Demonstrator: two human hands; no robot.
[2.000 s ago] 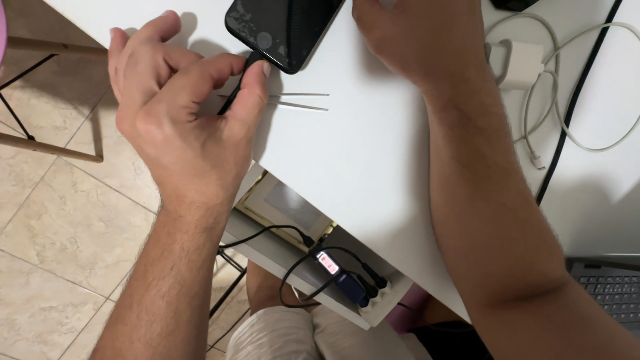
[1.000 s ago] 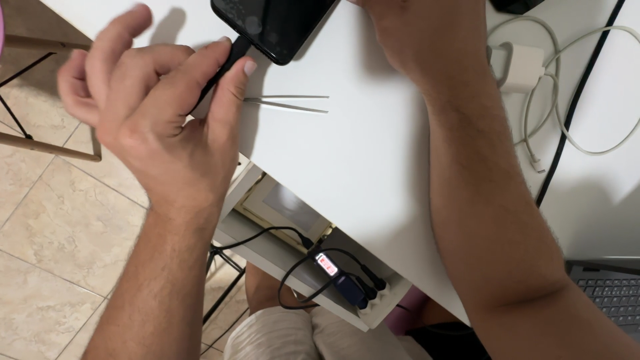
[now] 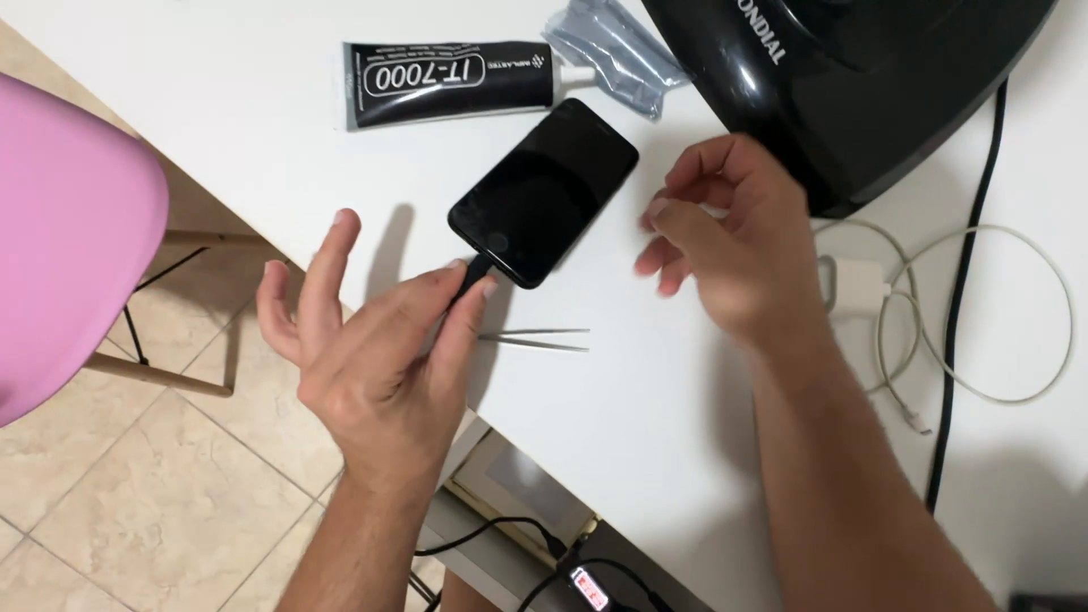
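A black smartphone (image 3: 544,191) with a dark screen and a round home button lies at a slant on the white table. Between thumb and forefinger, my left hand (image 3: 391,357) pinches a black cable plug (image 3: 472,279) at the phone's lower end; how far it sits in the port is hidden. Metal tweezers (image 3: 544,339) lie just right of those fingers, their rear part hidden. My right hand (image 3: 722,234) hovers to the right of the phone, fingers loosely curled and apart, holding nothing.
Beyond the phone lie a black glue tube (image 3: 450,83) and a grey plastic pouch (image 3: 616,55). A glossy black appliance (image 3: 850,85) stands at upper right, near a white charger (image 3: 854,287) with coiled cable. Below the table edge, a lit USB meter (image 3: 589,588) has black cables. A pink chair (image 3: 76,246) is left.
My right hand has come away from the phone and stands apart from it. My left hand still pinches the plug. The view has tilted up, showing more of the table's far part.
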